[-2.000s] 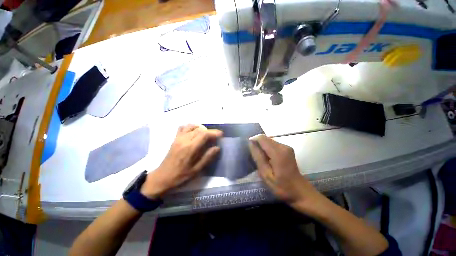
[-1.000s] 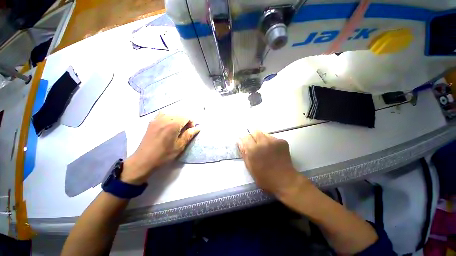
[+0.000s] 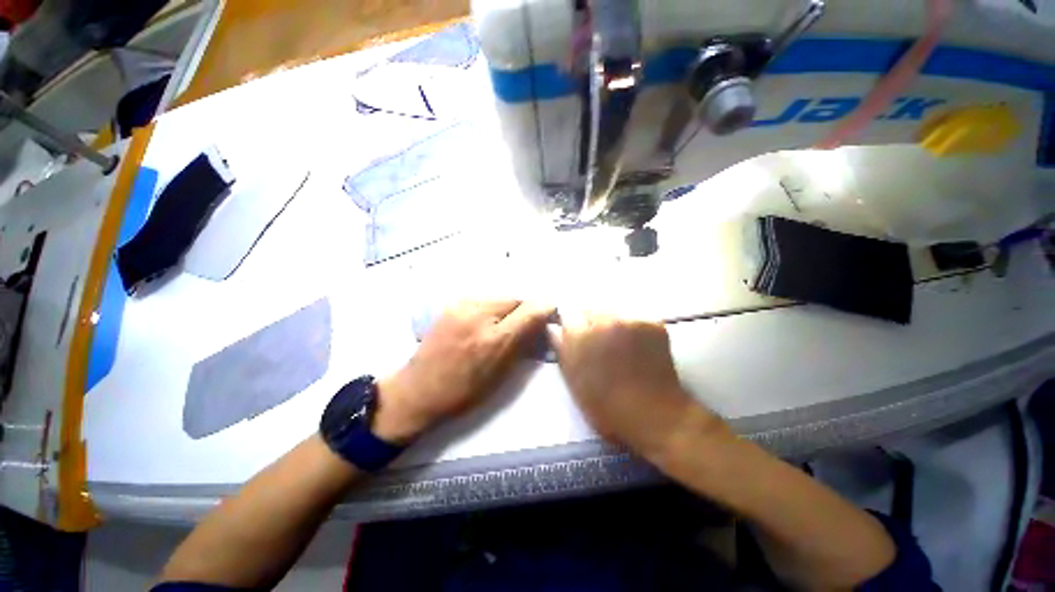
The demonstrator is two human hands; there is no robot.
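Observation:
My left hand [image 3: 469, 359] and my right hand [image 3: 619, 376] meet on the white table [image 3: 347, 463] in front of the needle area. A small panel lies under and between my fingers; only a dark bit [image 3: 544, 348] at the fingertips and a pale edge left of my left hand show. My hands and the glare hide the rest. The presser foot and needle area [image 3: 582, 216] of the white sewing machine [image 3: 868, 81] is just beyond my hands, washed out by bright light.
A grey-blue panel [image 3: 260, 368] lies at left. Behind it are a curved dark panel [image 3: 176, 220] and a pale panel [image 3: 249, 226]. More pale panels [image 3: 411, 202] lie left of the machine head. A dark bundle [image 3: 835, 268] lies on the machine bed at right.
The panel first showed its dark face, then its pale grey side, and now is mostly covered. My hands have come together over it. The camera view has shifted.

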